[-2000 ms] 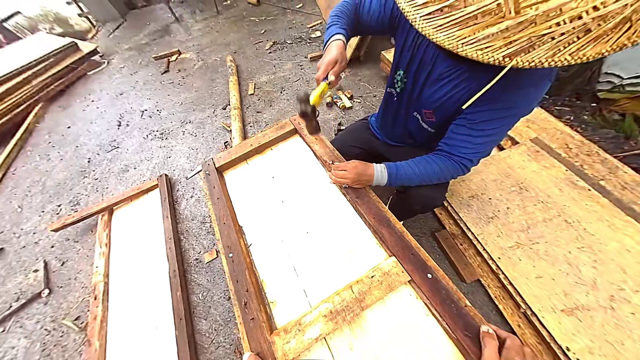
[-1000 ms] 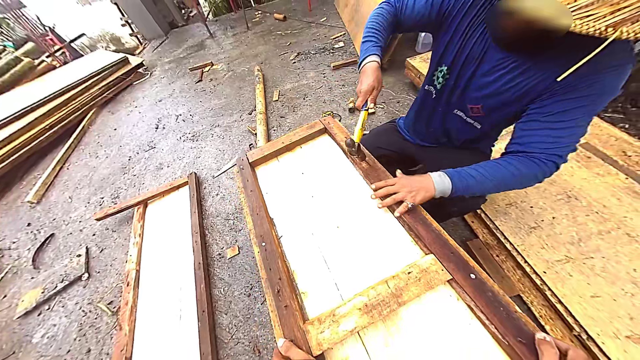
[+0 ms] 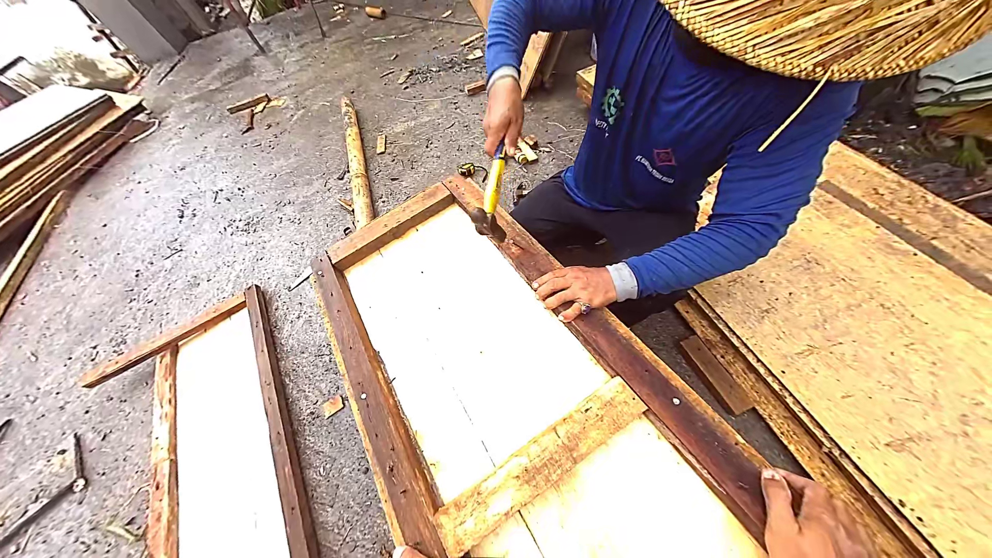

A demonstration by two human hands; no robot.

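Observation:
My right hand (image 3: 810, 515) grips the lower right edge of a wooden-framed panel (image 3: 380, 434), thumb on top of the dark board. Of my left hand (image 3: 408, 552) only a fingertip shows, at the left frame board by the bottom edge; its hold is hidden. Across the panel, a co-worker in a blue shirt and woven hat holds a claw hammer (image 3: 494, 186) with a yellow handle, its head at the right frame board near the far corner. The co-worker's other hand (image 3: 577, 291) lies flat on that board. A pale crosspiece (image 3: 542, 465) spans the panel.
A smaller framed panel (image 3: 283, 434) lies on the ground to the left. Plywood sheets (image 3: 876, 310) lie at the right, stacked boards (image 3: 62, 155) at the far left. A round pole (image 3: 356, 163), a tape measure (image 3: 466, 169) and wood scraps (image 3: 248, 105) are on the concrete.
The co-worker's hammer is further from the supporting hand than one second ago. That hand moved from the frame's edge onto the white panel and back to the board. My right hand still holds the frame.

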